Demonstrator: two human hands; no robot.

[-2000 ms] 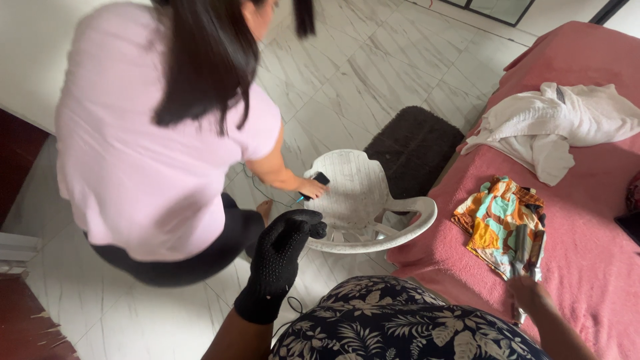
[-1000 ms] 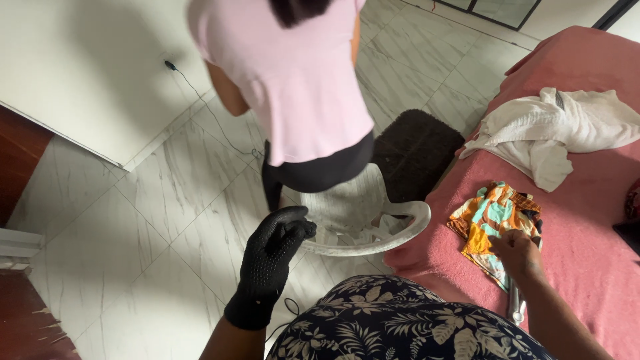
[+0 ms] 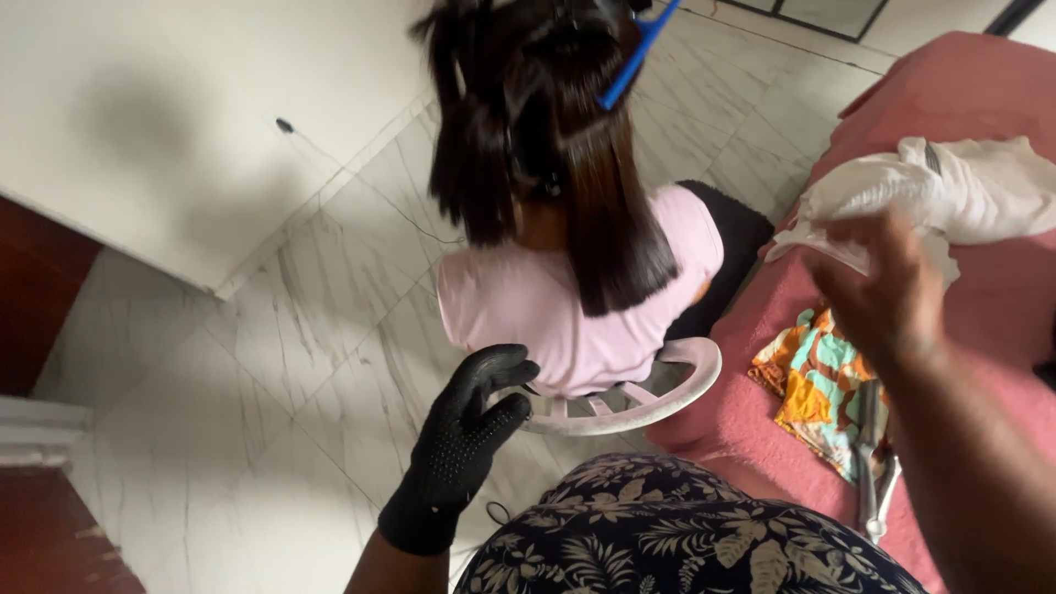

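Note:
My left hand (image 3: 462, 445), in a black glove with raised dots, is raised near the back rim of a white plastic chair (image 3: 635, 412), its fingers curved apart and empty. My bare right hand (image 3: 887, 285) hangs blurred above the bed, fingers spread, with nothing seen in it. Between the hands a person in a pink shirt (image 3: 536, 313) sits on the chair, back to me, the dark hair (image 3: 619, 214) sectioned and partly clipped up. A blue comb (image 3: 635, 62) is at the upper right of the hair. A hair straightener (image 3: 868, 462) lies on the patterned cloth (image 3: 813, 396).
At the right is a bed with a red-pink cover (image 3: 759, 412), bearing a white garment (image 3: 899, 190). A dark mat (image 3: 730, 239) lies on the marble-look floor beside it. A thin cable (image 3: 379, 194) runs near the pale wall at the left.
The person, crouching at the left two seconds ago, has moved over and sat on the chair. My right hand has risen off the patterned cloth. My gloved left hand stays near the chair.

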